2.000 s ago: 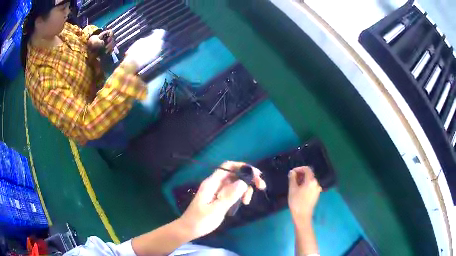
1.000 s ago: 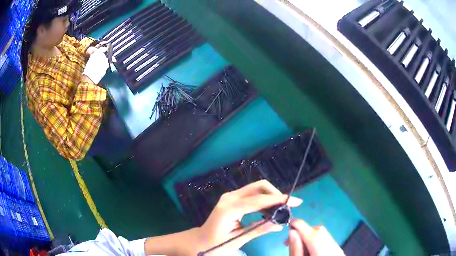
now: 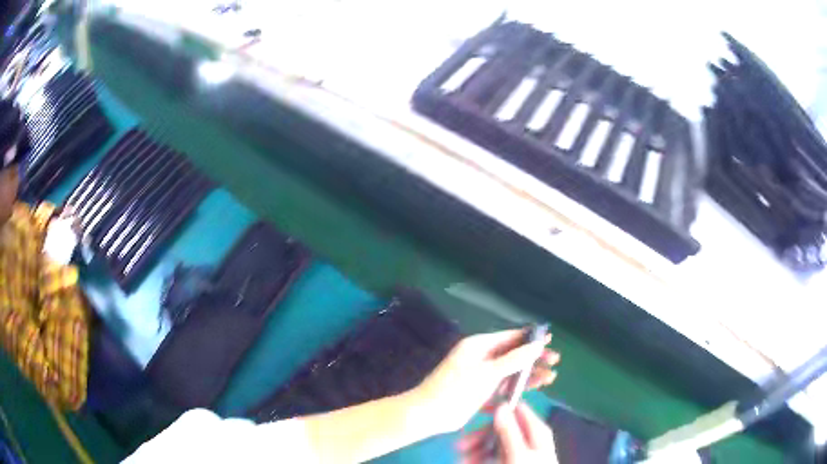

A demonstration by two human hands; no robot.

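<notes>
My left hand (image 3: 481,376) pinches a small dark piece (image 3: 536,333) at its fingertips, below the white shelf edge. A thin, light-looking rod (image 3: 520,385) runs down from the piece to my right hand (image 3: 515,439), whose fingertips close on its lower end. My right hand is partly cut off by the bottom edge. Both hands are blurred, and the joint between piece and rod is hidden. The long black parts tray (image 3: 349,358) lies behind my left forearm on the teal bench.
A black slotted tray (image 3: 553,136) with silver pieces lies on the white shelf (image 3: 363,109), beside more black trays (image 3: 762,154). A person in a yellow checked shirt (image 3: 41,308) is at left by a slotted tray (image 3: 136,204). A pale bar (image 3: 694,437) crosses lower right.
The view has swung right and up towards the shelf, so its trays show more fully. My hands stay close together, now over the green strip. The long dark rods no longer show clearly.
</notes>
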